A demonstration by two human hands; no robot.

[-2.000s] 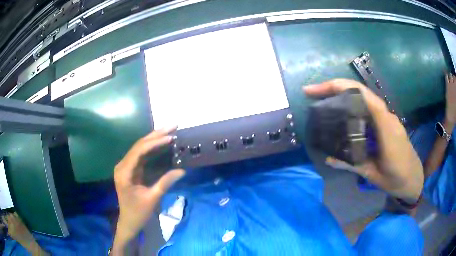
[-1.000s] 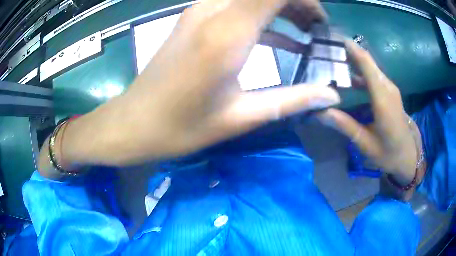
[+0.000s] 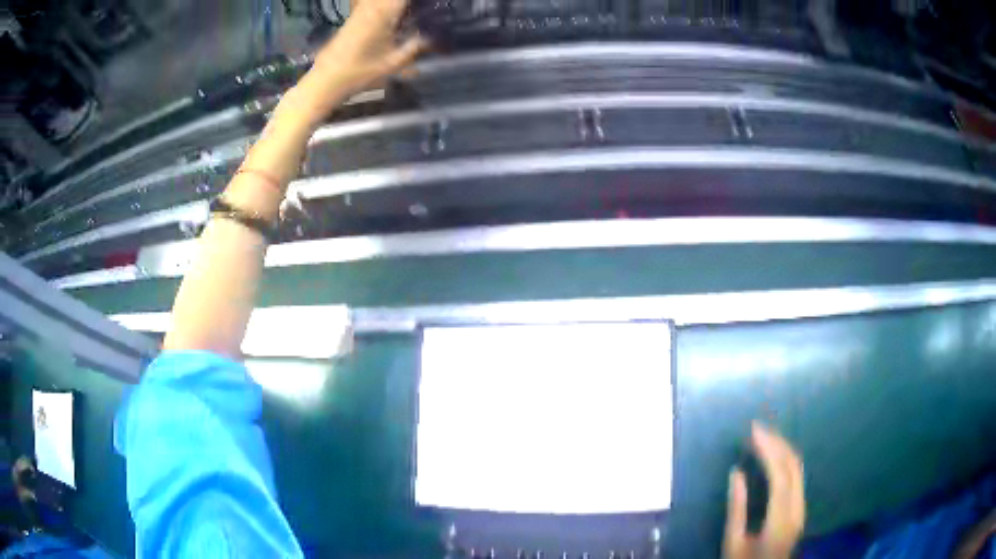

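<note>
My left hand [image 3: 366,55] is stretched far forward over the conveyor lanes, at the top edge of the picture. Its fingers are partly cut off and blurred, so I cannot tell if it holds anything. My right hand [image 3: 778,497] is low over the green bench, right of the white board [image 3: 544,417]. Its thumb and fingers are curved and apart, with a dark patch between them that may be shadow or a small thing. The dark four-opening fixture [image 3: 552,535] lies at the board's near edge, mostly cut off by the bottom of the picture.
Silver conveyor rails [image 3: 612,232] run across beyond the green bench top [image 3: 874,404]. Dark machinery stands behind them. A white plate [image 3: 295,331] lies by the rail, beside my left forearm. A grey beam [image 3: 76,317] is at the left. Other people's blue sleeves show at the lower corners.
The view has tilted up towards the conveyor. My left hand has moved away from my right hand, forward over the lanes. The dark thing seen between both hands is no longer clearly visible.
</note>
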